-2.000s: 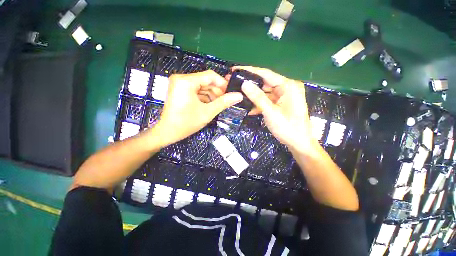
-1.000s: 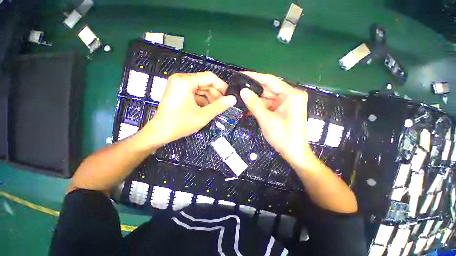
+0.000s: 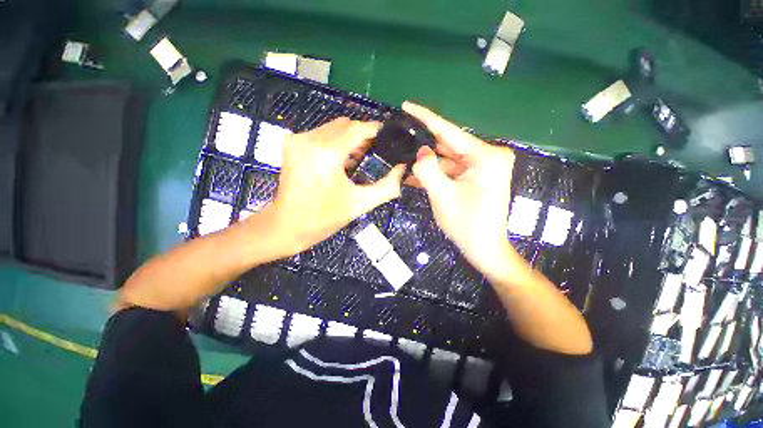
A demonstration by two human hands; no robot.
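Observation:
A small black housing (image 3: 396, 140) is held above the large compartment tray (image 3: 335, 288). My left hand (image 3: 322, 184) has fingers and thumb at its left side. My right hand (image 3: 464, 184) grips its right side. A bluish circuit board (image 3: 373, 170) shows just below the housing, by my left thumb; whether it is attached cannot be told. A two-part white piece (image 3: 384, 257) lies on the tray below my hands, with a small pale disc (image 3: 422, 258) beside it. Fingertips behind the housing are partly hidden.
White squares (image 3: 233, 134) sit in tray pockets. A parts tray (image 3: 619, 334) at right holds many long white pieces. A dark tray (image 3: 71, 184) stands at left. Two-part pieces (image 3: 503, 43) and small black blocks (image 3: 668, 119) lie on the green bench (image 3: 418, 50) beyond.
The housing has turned and tilted between my hands. The circuit board now shows closer to my left thumb and fingers. The bench pieces beyond the tray have shifted slightly in view.

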